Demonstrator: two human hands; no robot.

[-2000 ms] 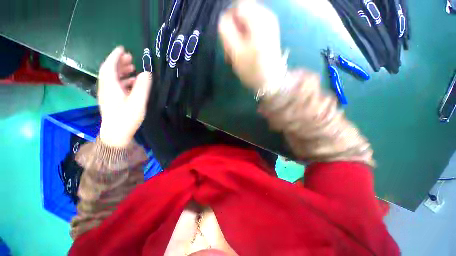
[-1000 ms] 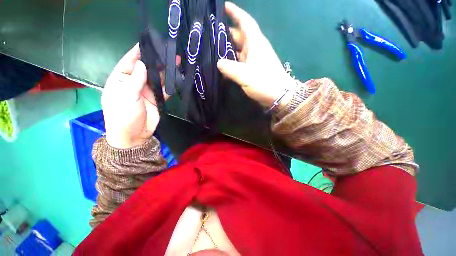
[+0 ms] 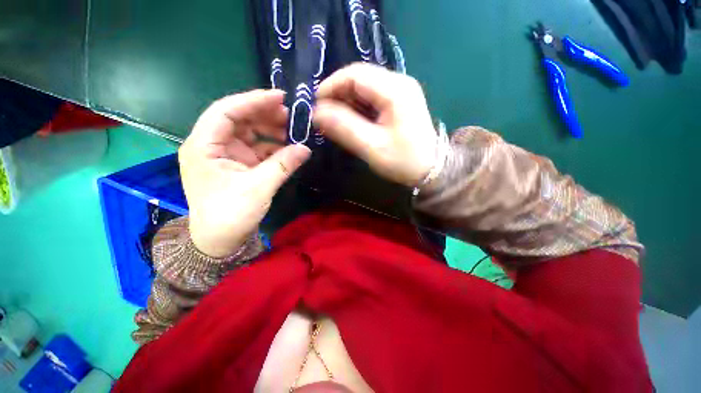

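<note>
Several black straps (image 3: 335, 23) with white oval outlines lie in a bundle at the top centre, over the bench edge. One strap end (image 3: 300, 121) with a white oval is between my two hands. My left hand (image 3: 234, 157) has its thumb and fingers on the left side of this strap. My right hand (image 3: 377, 121) pinches the straps from the right side, with fingers curled. The lower ends of the straps are dark and hard to tell apart.
Side cutters (image 3: 565, 73) with blue handles lie open on the dark-green table (image 3: 492, 69) at the right. More black straps (image 3: 649, 31) lie at the top right. A blue crate (image 3: 115, 238) with black items stands below the bench at the left. Red material (image 3: 77, 119) shows at the left edge.
My hands have come closer together, meeting at one strap end. Two seconds ago both were apart from the bundle. The view has shifted, so the cutters appear further right and higher.
</note>
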